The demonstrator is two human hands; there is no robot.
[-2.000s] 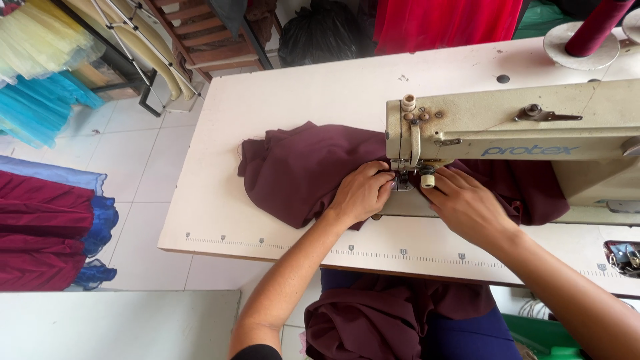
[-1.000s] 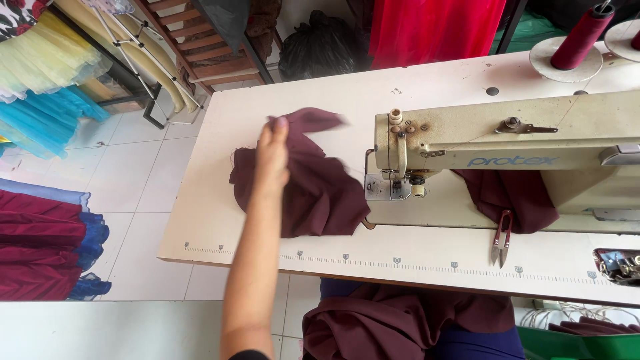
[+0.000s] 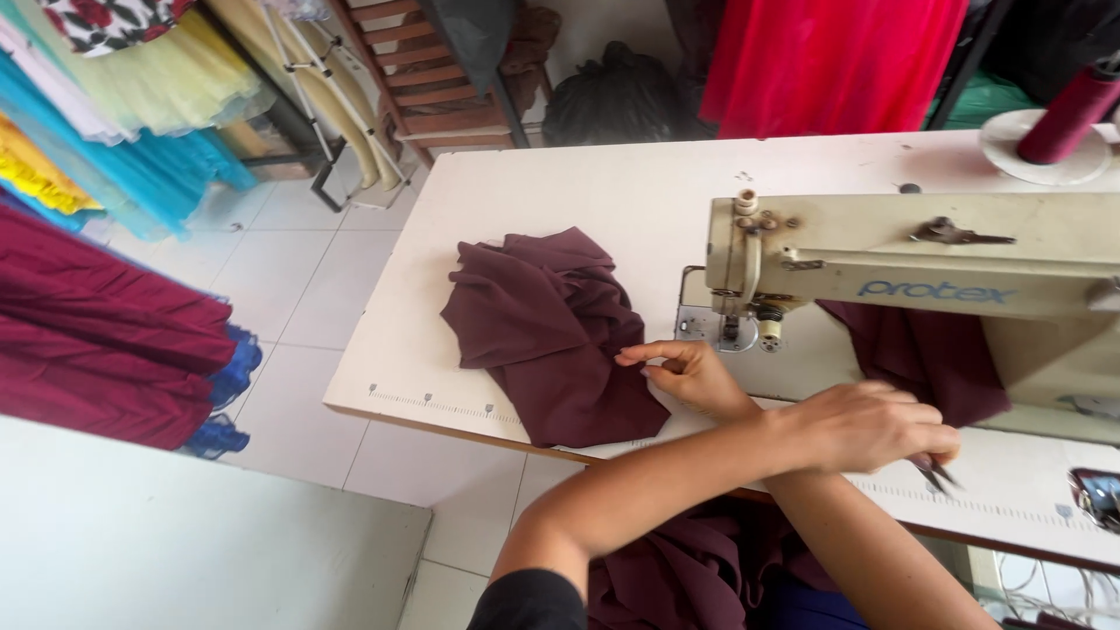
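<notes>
My forearms cross over the front edge of the sewing table. My left hand [image 3: 884, 429], reaching over to the right, is closed around small thread snips [image 3: 936, 477], whose blades point down over the table's scale. My right hand [image 3: 691, 376] passes beneath it to the left; its thumb and index fingertips are at the right edge of a bunched maroon cloth [image 3: 560, 324], and whether they pinch it is unclear. The sewing machine [image 3: 875, 254] stands behind my hands, its presser foot [image 3: 731, 328] over the metal plate with no cloth under it.
More maroon cloth [image 3: 927, 359] lies under the machine arm, and some [image 3: 674, 569] hangs over my lap. A maroon thread cone [image 3: 1067, 114] stands at the back right. A pale surface [image 3: 201, 525] is at lower left; a wooden chair [image 3: 437, 79] stands behind the table.
The cloth has come out from beneath the needle and lies left of the machine. My left hand has moved from that cloth to the right and picked up the snips from the table. My right hand has come into view.
</notes>
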